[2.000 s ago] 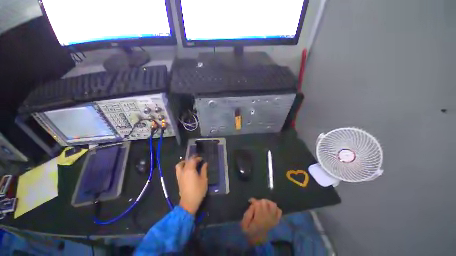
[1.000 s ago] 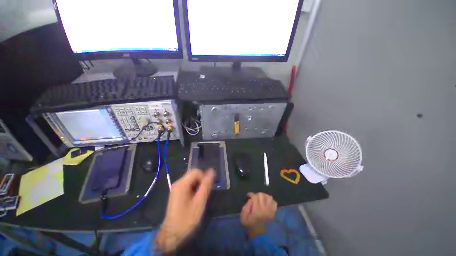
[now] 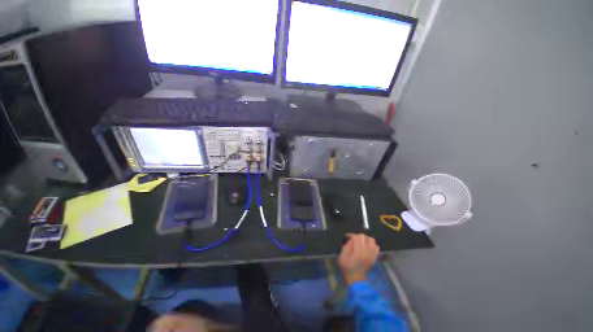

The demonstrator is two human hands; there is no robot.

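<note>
One dark phone [image 3: 192,198] lies on the left pale-edged plate [image 3: 166,224]. Another dark phone [image 3: 302,200] lies on the right plate [image 3: 284,222]. Each has a cable at its lower end. My right hand [image 3: 359,253] rests at the bench's front edge, right of and below the right phone, fingers curled, with nothing clearly seen in it. My left hand [image 3: 182,323] is low at the bottom edge, blurred and mostly cut off, away from the phones; its fingers are hidden.
Blue cables [image 3: 250,202] loop from the tester [image 3: 224,149] towards the plates. One mouse [image 3: 235,194] lies between the plates, another [image 3: 336,207] beside a white stick [image 3: 364,212]. A yellow-orange loop [image 3: 391,222] and fan [image 3: 440,200] stand right, yellow paper [image 3: 97,214] left.
My left hand has left the right phone and dropped to the bottom edge. My right hand stays by the bench edge. The view has turned left, and the right phone now shows uncovered.
</note>
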